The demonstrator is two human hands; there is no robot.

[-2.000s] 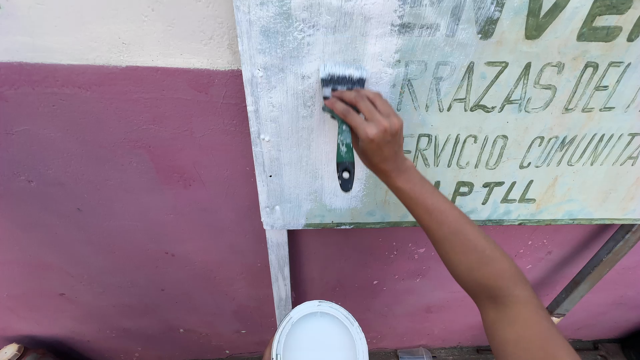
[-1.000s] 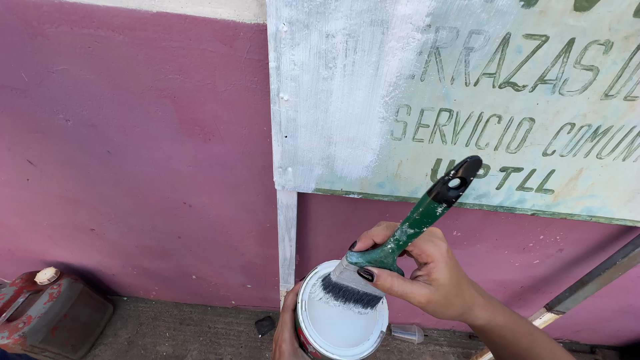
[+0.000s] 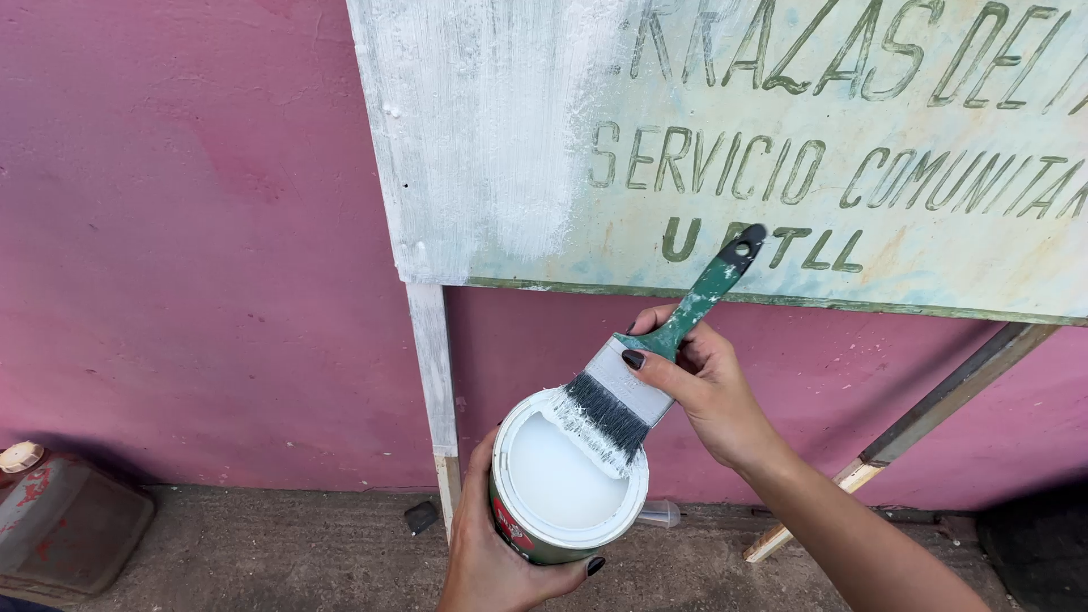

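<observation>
My left hand grips a can of white paint around its side, at the bottom centre. In my right hand is a flat paintbrush with a green and black handle, held near its metal ferrule. The dark bristles have white paint on their tips and rest at the can's rim, above the paint. Behind them a signboard bears green lettering; its left part is coated in streaky white paint.
Two legs support the board: a white-painted one and a slanted one at right. A pink wall stands behind. A stained plastic jug is on the concrete floor at left, a clear plastic piece behind the can, and a dark container at right.
My right hand has brought the brush down from the white part of the board to the can. My left hand, unseen two seconds ago, now holds the can. The view has shifted.
</observation>
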